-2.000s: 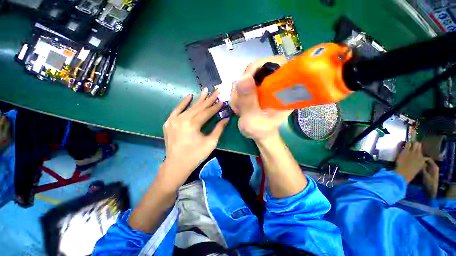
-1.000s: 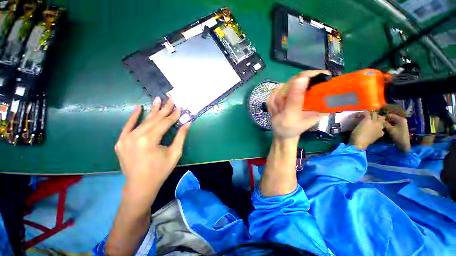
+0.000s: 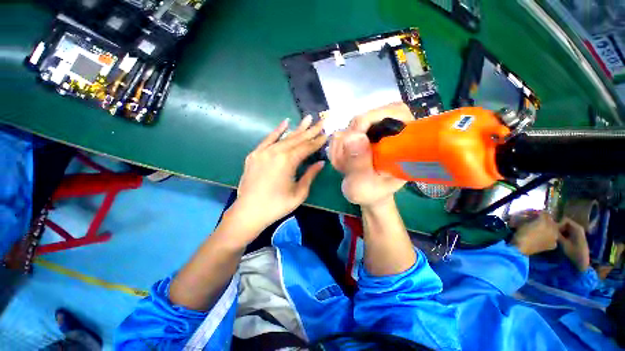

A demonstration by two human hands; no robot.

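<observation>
An opened tablet assembly [image 3: 363, 86] lies on the green bench with its silver-grey battery and the circuit board at its right end showing. My right hand [image 3: 370, 161] grips the orange electric screwdriver [image 3: 438, 147] over the tablet's near edge; the tool's tip is hidden by the hand. My left hand [image 3: 277, 171] is spread with its fingertips at the tablet's near left corner and holds nothing. The screw dish [image 3: 436, 190] is mostly hidden under the screwdriver.
Stacked tablet assemblies [image 3: 103, 68] lie at the far left. Another opened tablet [image 3: 497, 86] lies beyond the screwdriver, and part of one shows at the top edge. A binder clip [image 3: 445, 245] is at the bench edge. A neighbouring person's hands [image 3: 548, 236] are at right.
My right hand and the screwdriver have moved from beside the dish back over the tablet's near edge. The left hand stays at the tablet's near corner. The camera view has shifted.
</observation>
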